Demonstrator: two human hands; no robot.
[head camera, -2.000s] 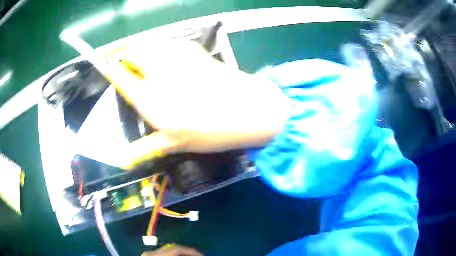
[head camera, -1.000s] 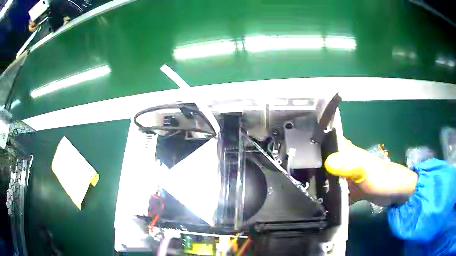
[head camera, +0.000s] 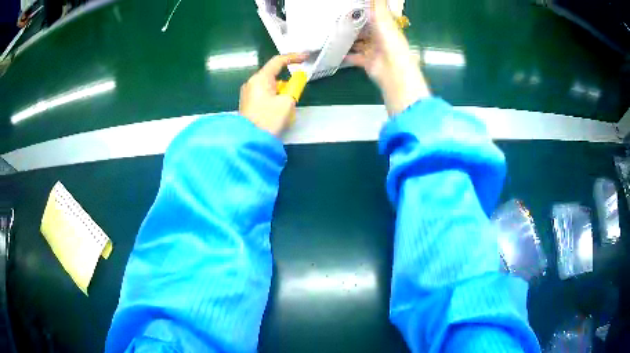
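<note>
A white projector unit (head camera: 333, 43) is on the green belt at the top middle, cut off by the picture's top edge. My left hand (head camera: 268, 95), with yellow finger cots, is at its near left corner, fingers on the shell. My right hand (head camera: 383, 48) is at its right side, fingers partly behind and under the shell, with yellow at a fingertip. Both hands hold the unit, which looks tilted. The inside of the unit is mostly hidden.
A white rail (head camera: 331, 124) runs between bench and conveyor belt (head camera: 173, 83). A yellow notepad (head camera: 72, 238) lies at left. Bagged optical parts (head camera: 572, 240) lie at right. A thin pale wire (head camera: 170, 16) is on the belt. Part of a person (head camera: 26, 15) shows top left.
The unit has moved from the bench, across the rail, to the belt. Both my arms now reach forward with my hands on it; my left hand has come into view.
</note>
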